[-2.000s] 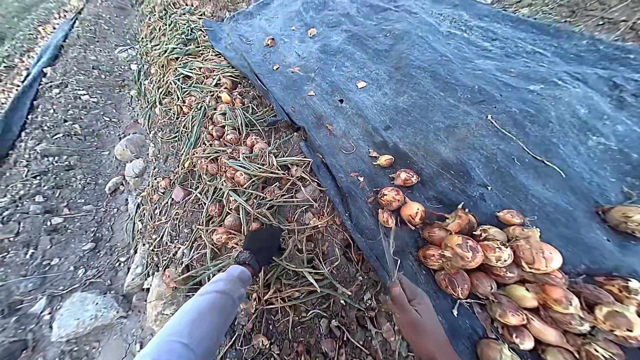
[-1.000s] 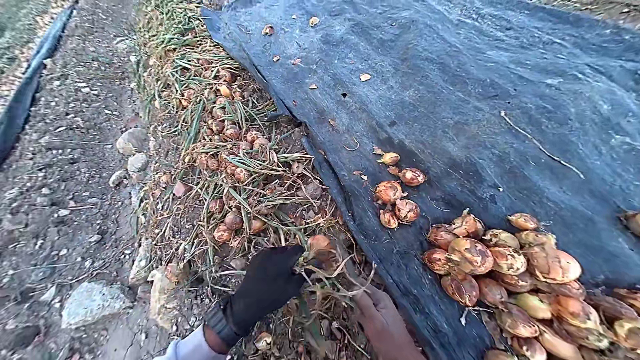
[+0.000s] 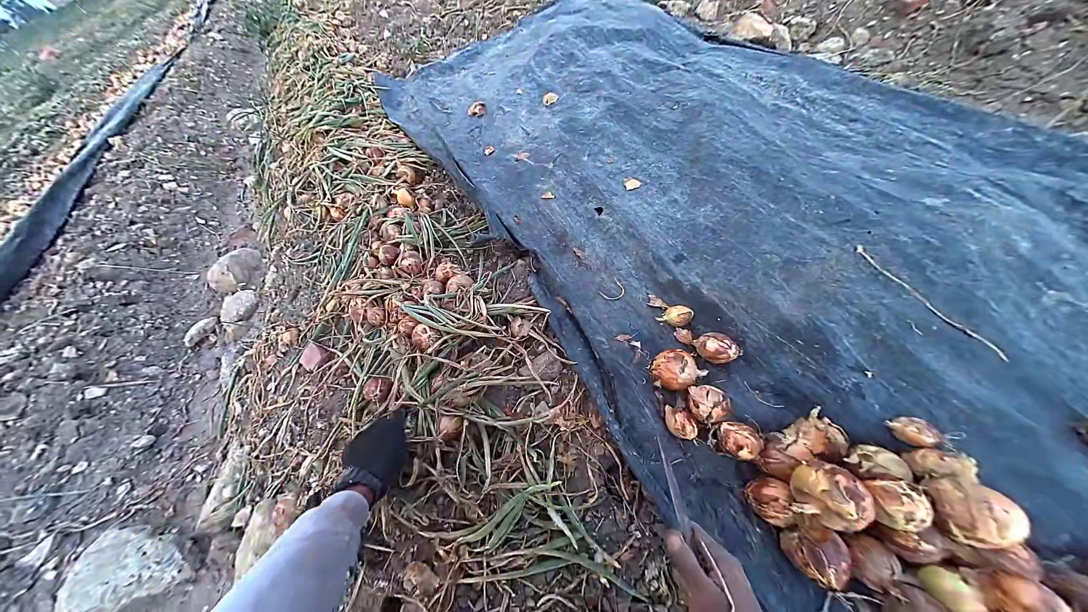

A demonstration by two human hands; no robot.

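My left hand (image 3: 376, 450), in a black glove, is over the row of pulled onions with green and dried tops (image 3: 476, 408). Its fingers point away from me, close to a brown onion (image 3: 449, 427); whether they grip anything is hidden. At the bottom edge, my bare right hand (image 3: 712, 569) holds a knife (image 3: 671, 484), its narrow blade pointing up and forward over the edge of the dark fabric sheet (image 3: 765, 238). Just right of this hand lies a heap of topped onions (image 3: 833, 497), with several smaller ones (image 3: 676, 370) trailing off beyond it.
Stones (image 3: 235, 270) and a large pale rock (image 3: 123, 569) border the row on its left, beside a bare soil path (image 3: 127, 340). Another dark fabric strip (image 3: 81, 183) runs along the far left. A thin dry stalk (image 3: 931, 302) lies on the sheet.
One second ago my left hand held an onion by my right hand; it has since moved left to the row. One more onion lies between the small ones and the heap.
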